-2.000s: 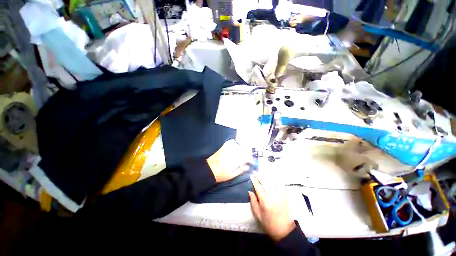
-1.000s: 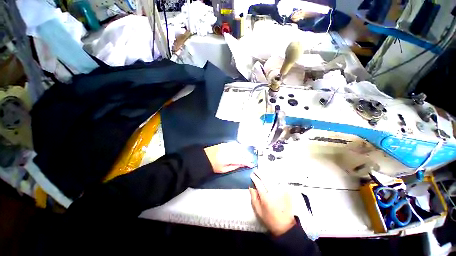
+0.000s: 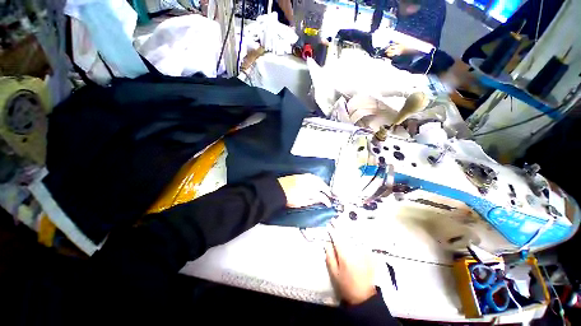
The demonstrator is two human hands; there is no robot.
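Note:
The dark cut piece (image 3: 261,149) lies flat on the white machine table, its near end under my left hand beside the needle area. My left hand (image 3: 306,192) presses on the cloth with fingers pointing at the presser foot (image 3: 337,207), which is small and blurred. My right hand (image 3: 349,267) rests on the table just in front of the foot, near the cloth's near edge; whether it holds anything cannot be told. The white sewing machine with a blue stripe (image 3: 439,191) stands right of my hands.
A large dark garment bundle (image 3: 121,146) is heaped at left over yellow tape (image 3: 191,181). A thin dark object (image 3: 392,276) lies right of my right hand. A yellow tray (image 3: 469,293) holds blue-handled scissors (image 3: 495,297). Another person (image 3: 423,25) is at the back.
The dark cloth has moved away from me under my left hand, and less of it lies at the near side. The view has shifted. My right hand stays near the foot.

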